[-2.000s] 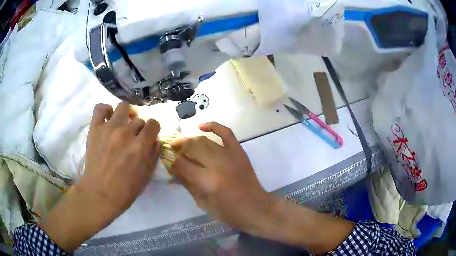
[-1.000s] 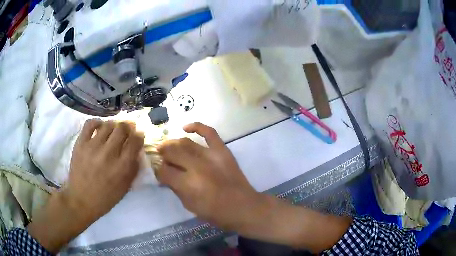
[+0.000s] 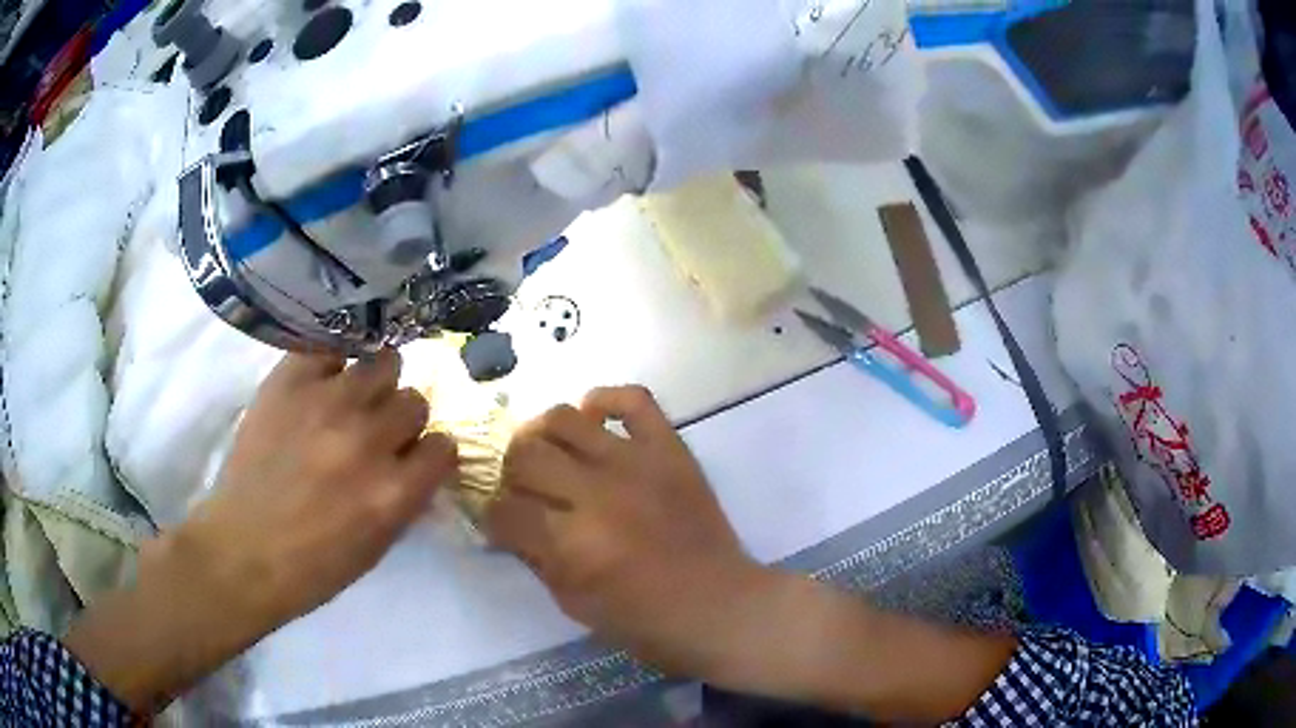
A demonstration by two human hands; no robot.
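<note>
A cream gathered band [image 3: 475, 444] lies under the lamp light just in front of the needle area of the white sewing machine [image 3: 554, 121]. My left hand [image 3: 320, 462] grips the band's left side, with its fingertips close to the presser foot, which is mostly hidden. My right hand [image 3: 611, 512] pinches the band's right side, index finger bent. White padded fabric [image 3: 171, 413] lies behind and left of my left hand. A small dark grey block [image 3: 490, 356] sits on the bed beyond the band.
Right of the machine's needle lie a pale yellow folded pad [image 3: 725, 256], snips with blue and pink handles [image 3: 910, 377], a brown strip [image 3: 920, 277] and a black strap [image 3: 995, 313]. A white plastic bag [image 3: 1165, 370] with red writing hangs at the right. The table has a grey, marked front edge [image 3: 910, 498].
The camera view has shifted. My hands have moved slightly apart, showing more of the gathered band between them. My left fingertips are closer to the presser foot, and my right index finger is more bent.
</note>
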